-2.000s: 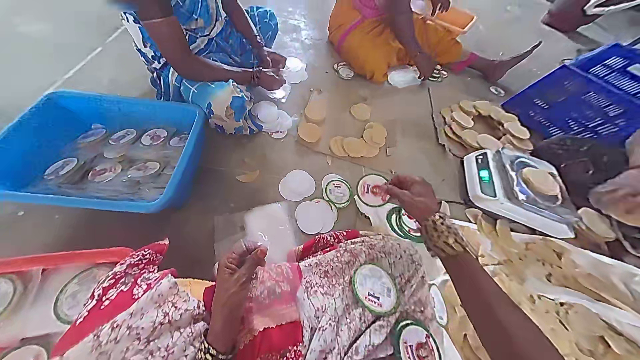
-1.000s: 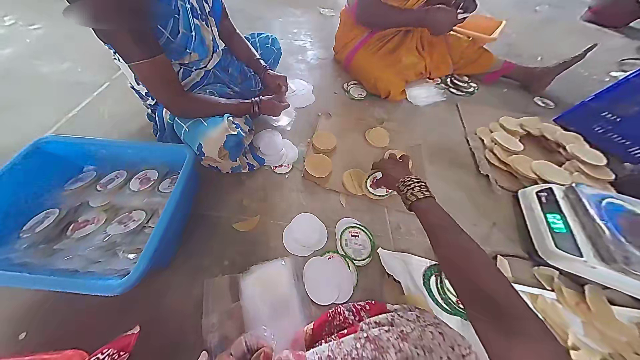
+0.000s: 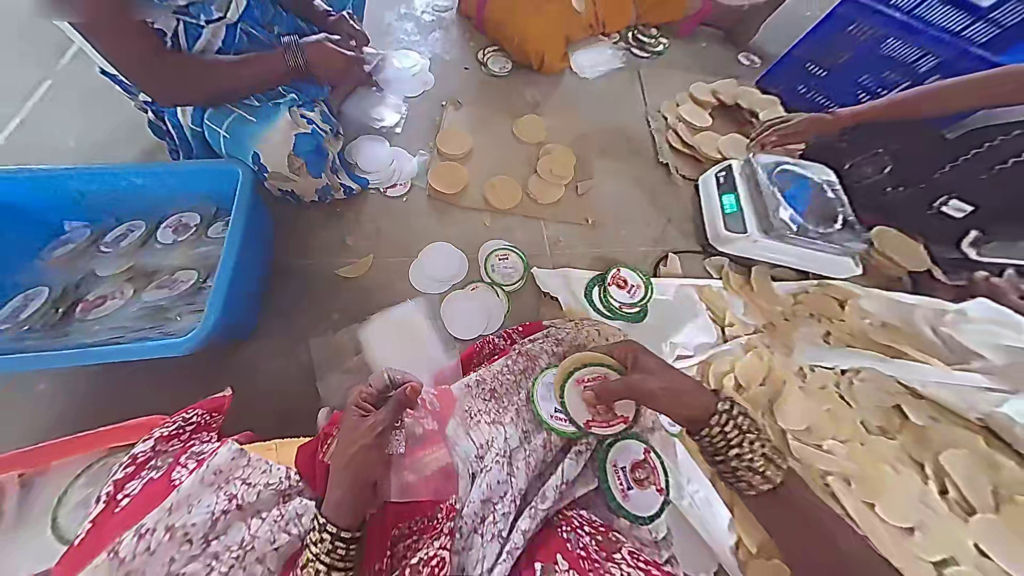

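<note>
My right hand [image 3: 652, 384] grips a round printed label [image 3: 598, 400] together with a tan disc [image 3: 586, 362], above my lap. Another green-rimmed label [image 3: 552, 404] lies beside and partly under them, and one more [image 3: 634, 478] rests on the cloth below. My left hand [image 3: 372, 436] pinches the edge of a clear plastic bag [image 3: 424, 456]. Just beyond it lies a pile of clear plastic bags [image 3: 408, 340] on the floor. White paper discs [image 3: 438, 267] and green-rimmed labels [image 3: 505, 266] are stacked near my knee. Several tan discs [image 3: 502, 192] sit on a flat sheet ahead.
A blue tub [image 3: 240, 264] of packed bags stands left, an orange-red tray [image 3: 80, 446] below it. At right are a digital scale [image 3: 724, 200], blue crate [image 3: 848, 56], tan disc heap [image 3: 880, 400] and a person's hand [image 3: 796, 132]. Another person's hands [image 3: 340, 60] hold white discs.
My right hand has come back from the tan discs on the sheet to my lap, now with a disc and label. Another person's arm has appeared by the scale at right.
</note>
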